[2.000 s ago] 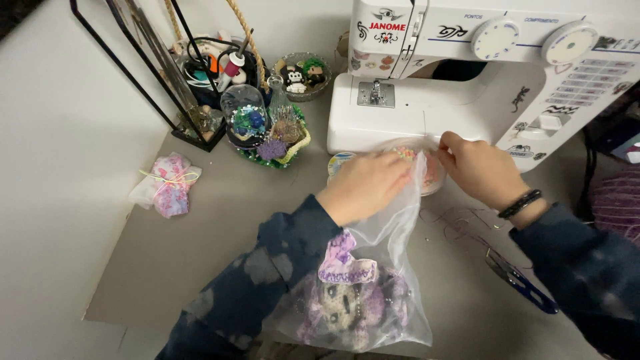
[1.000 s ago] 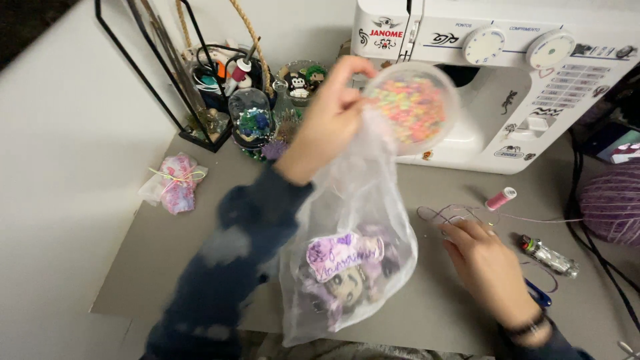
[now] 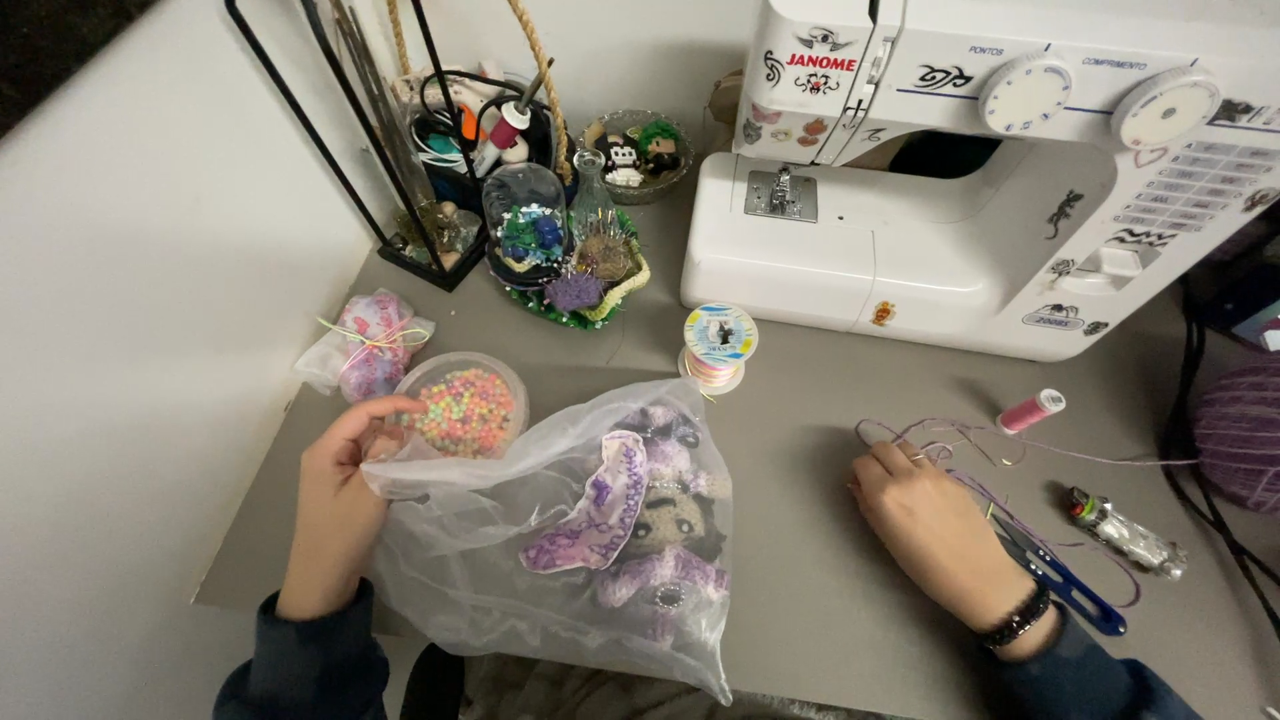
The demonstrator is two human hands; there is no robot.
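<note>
My left hand (image 3: pixel 345 480) grips the gathered mouth of a white sheer organza bag (image 3: pixel 480 590), its fingers against a round clear tub of pastel beads (image 3: pixel 465 410). Through the bag show a crocheted doll (image 3: pixel 665 530) in purple and white and a purple-lettered tag (image 3: pixel 595 510). My right hand (image 3: pixel 915 510) rests palm down on the table at a tangle of purple yarn (image 3: pixel 940 435); whether its fingertips pinch a strand is hidden. Under and beside that wrist lie blue-handled scissors (image 3: pixel 1070 590). A spool of multicoloured cord (image 3: pixel 718 345) stands beyond the bag.
A white sewing machine (image 3: pixel 960 280) spans the back right. Pink thread (image 3: pixel 1030 411), a lighter in a clear case (image 3: pixel 1125 532) and a purple yarn ball (image 3: pixel 1240 435) are at the right. Back left are a small tied bag (image 3: pixel 375 345), a black-framed holder (image 3: pixel 435 270) and a pincushion (image 3: pixel 575 292).
My left hand has brought the bead tub and the bag's mouth down and left from in front of the machine. The tub now sits low beside the small tied bag. My right hand stays by the yarn.
</note>
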